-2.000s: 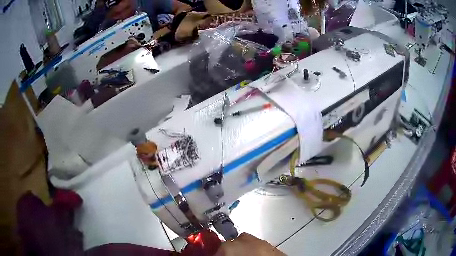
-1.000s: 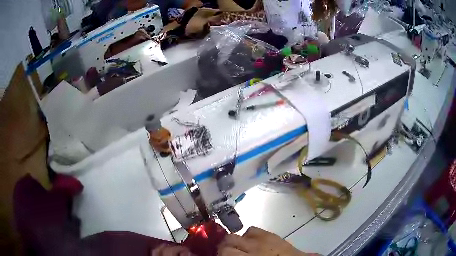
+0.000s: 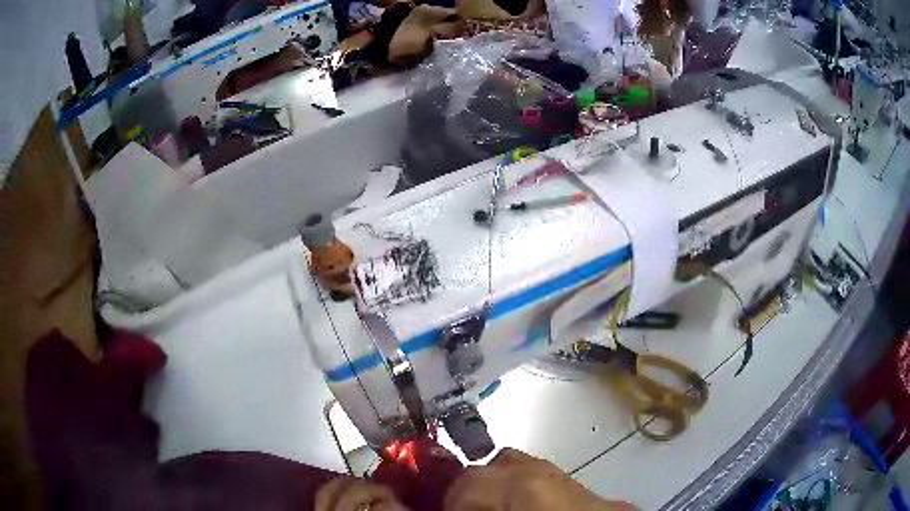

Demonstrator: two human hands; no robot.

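Note:
A dark red fabric piece (image 3: 229, 477) lies along the bottom left, with a bunched part at the far left, and runs under the needle area of the white sewing machine (image 3: 559, 259). It glows bright red under the lamp at the needle. My left hand (image 3: 357, 495) is at the bottom edge, cut off, with its fingers on the fabric left of the needle. My right hand (image 3: 529, 487) is right of the needle, partly cut off, its fingers closed on the fabric edge. The presser foot itself is hidden in glare and fabric.
Yellow-handled scissors (image 3: 659, 394) lie behind the machine head, right of my right hand. A white strip (image 3: 654, 240) hangs over the arm. A pen (image 3: 534, 205) and a tangle of dark pins (image 3: 399, 274) lie on top. Brown board (image 3: 45, 250) stands at the left.
My left hand has come into view at the bottom edge, on the fabric. My right hand shows more and sits slightly further right. The machine appears shifted right in the picture.

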